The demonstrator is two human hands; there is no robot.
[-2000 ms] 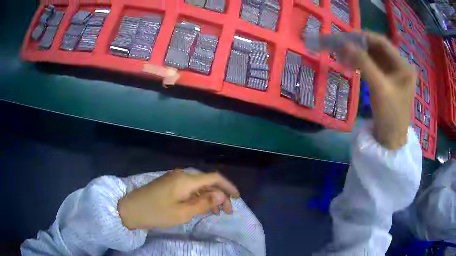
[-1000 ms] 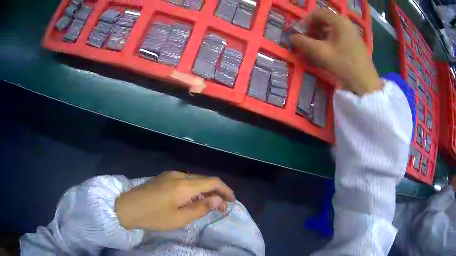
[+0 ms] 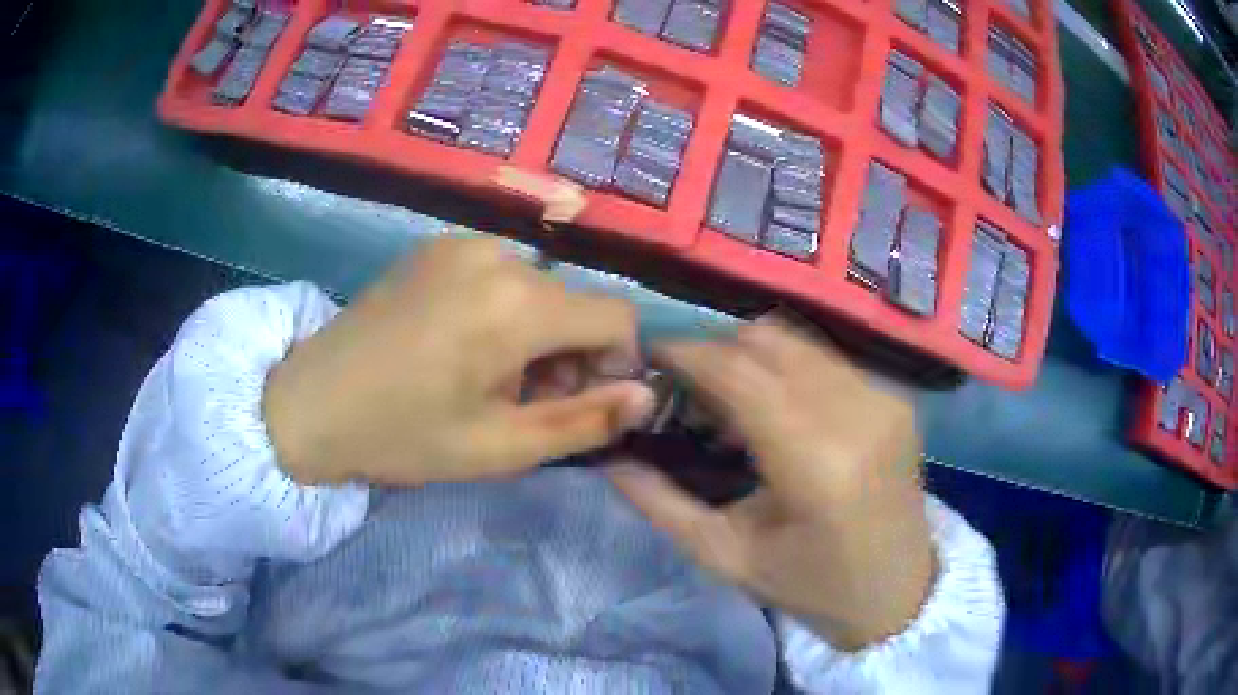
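Note:
My left hand (image 3: 455,367) and my right hand (image 3: 821,475) meet above my lap, in front of the bench edge. Between their fingers is a small dark part with a silver end (image 3: 661,401). It is blurred and mostly hidden by the fingers, so its shape cannot be told. The red-orange compartment tray (image 3: 638,224) lies on the bench beyond my hands. Grey strip bundles (image 3: 747,197) fill its pockets, mostly side by side. One upper pocket has a bundle only in its left part. A beige tab (image 3: 550,194) is on the tray's near edge.
A blue bin (image 3: 1127,278) stands right of the tray. Another red-orange tray (image 3: 1147,428) with grey pieces lies beyond it. The dark green bench edge (image 3: 1032,441) runs across in front of me. A grey-white sleeve of another person (image 3: 1174,597) is at the lower right.
My right hand has come back from the tray to above my lap. My left hand has risen from my lap to meet it. The view has shifted, and the blue bin shows more fully.

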